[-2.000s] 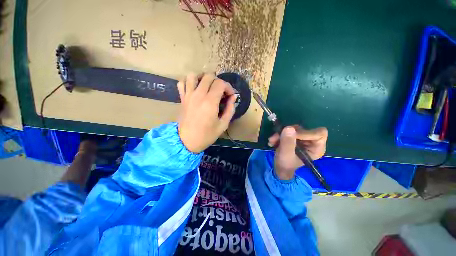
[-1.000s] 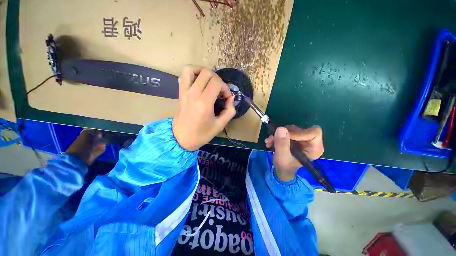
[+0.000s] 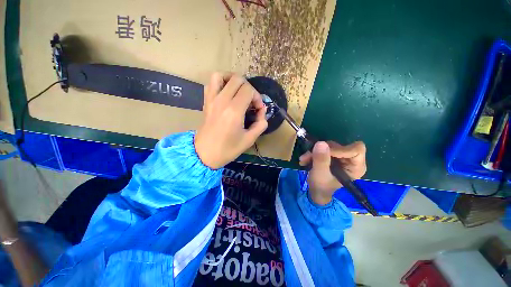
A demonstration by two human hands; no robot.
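Observation:
A black headphone headband [image 3: 134, 85] with pale lettering lies across the tan cardboard sheet [image 3: 185, 45]. Its left end cup [image 3: 58, 63] stands on edge. My left hand [image 3: 228, 120] is at the right end's black ear cup [image 3: 274, 89], thumb and fingers pinched at its centre on something small and mostly hidden, with a speck of red showing. My right hand [image 3: 336, 168] holds a soldering iron [image 3: 301, 133] like a pen. Its silver tip reaches the pale centre of the ear cup, beside my left fingertips. A thin dark wire hangs from this cup over the bench edge.
Gold-brown bits [image 3: 286, 39] are scattered on the cardboard behind the cup. Red wires [image 3: 228, 8] show at the top edge. A blue tray [image 3: 459, 154] with tools stands right on the green bench [image 3: 381, 84]. Blue bins [image 3: 89, 157] are below the edge. Another person's arm [image 3: 17, 241] is lower left.
The iron's tip has moved left from beside the cup to its centre. My left hand stays at the cup. The other person's arm has moved down and left.

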